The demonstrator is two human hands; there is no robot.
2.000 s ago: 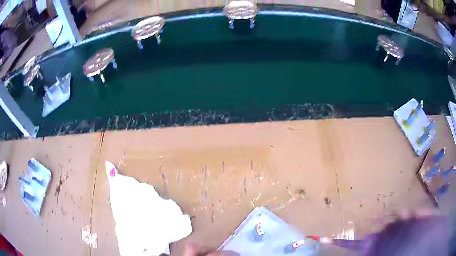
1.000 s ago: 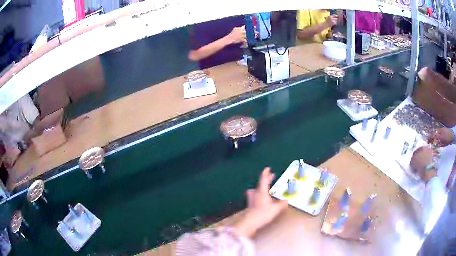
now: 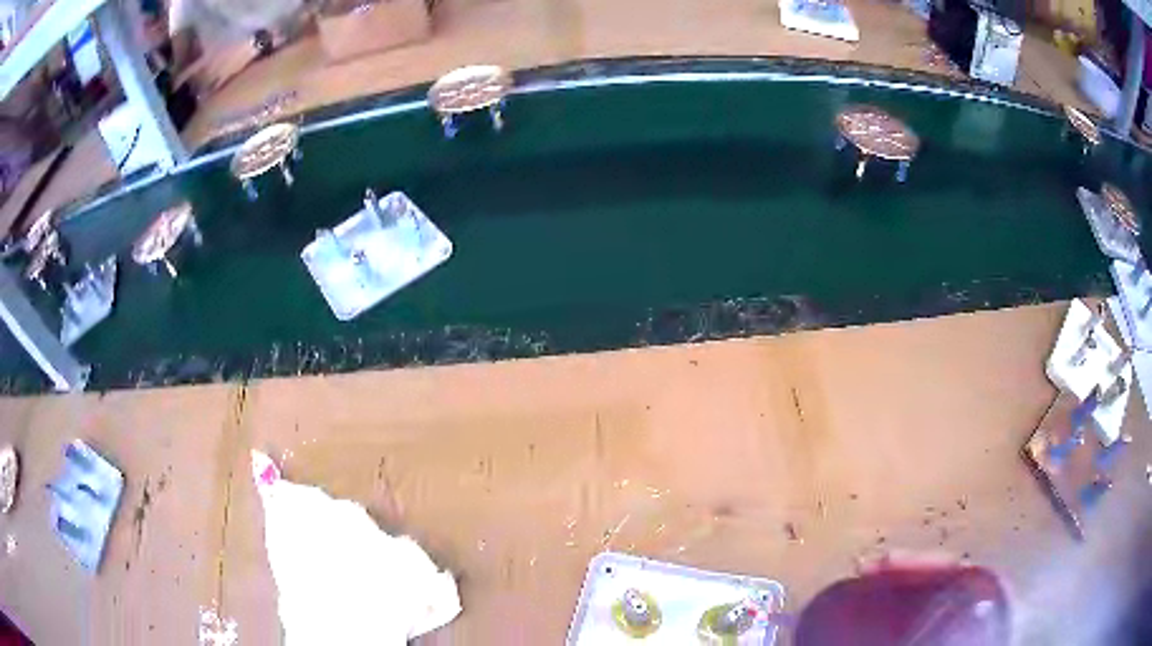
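Observation:
A white square plate (image 3: 682, 588) lies at the bottom centre, cut off by the picture's edge. Two short metal posts (image 3: 636, 611) stand on it with yellow-green patches around their bases. A dark red glue bottle (image 3: 903, 611) is at the bottom right, its thin nozzle pointing left at the right-hand post. My right hand (image 3: 894, 563) is blurred and mostly hidden at the bottle, closed on it. My left hand is out of the picture.
A crumpled white rag (image 3: 354, 568) lies left of the plate. A posted plate (image 3: 86, 505) is far left. More white plates (image 3: 1084, 350) and a copper-coloured plate (image 3: 1055, 461) are right. The green belt (image 3: 657, 227) carries round discs (image 3: 877, 135) and plates (image 3: 377, 256).
The view has swung back from the right, where a bare hand reached beside a yellow-spotted plate. The bottle now shows clearly at the front plate, which has turned since the oldest frame.

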